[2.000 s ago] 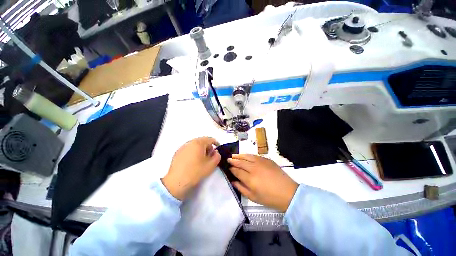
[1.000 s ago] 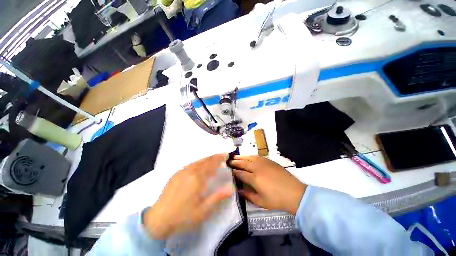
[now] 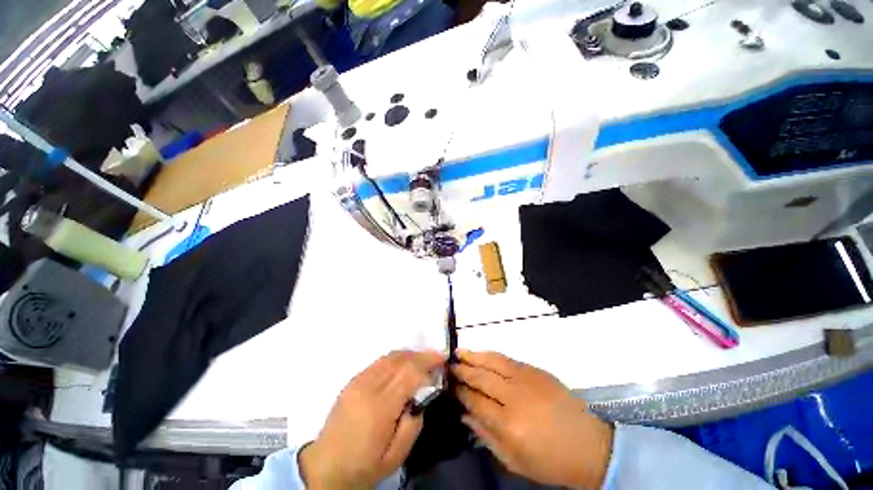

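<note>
My left hand (image 3: 378, 413) and my right hand (image 3: 528, 413) are side by side at the table's front edge, below the needle. Both hold a black fabric piece (image 3: 438, 442) between the fingertips. A narrow dark strip of it runs up from the fingertips to the presser foot (image 3: 446, 264). A small pale bit shows at my left fingers; I cannot tell if it is the pale panel. The sewing machine (image 3: 632, 134) has a white head with a blue stripe. A tan seam guide (image 3: 493, 267) sits right of the foot.
A large black panel (image 3: 215, 306) lies left, beside a grey unit (image 3: 59, 314) and pale green bottle (image 3: 96, 247). Small black pieces (image 3: 586, 251), pink and blue tools (image 3: 697, 316), a phone (image 3: 793, 279) and a brown block (image 3: 839, 342) lie right. Brown card (image 3: 225, 158) is behind.
Both hands have moved down towards the table's front edge, away from the foot. The broad pale panel under my left hand no longer shows; black fabric hangs between the hands.
</note>
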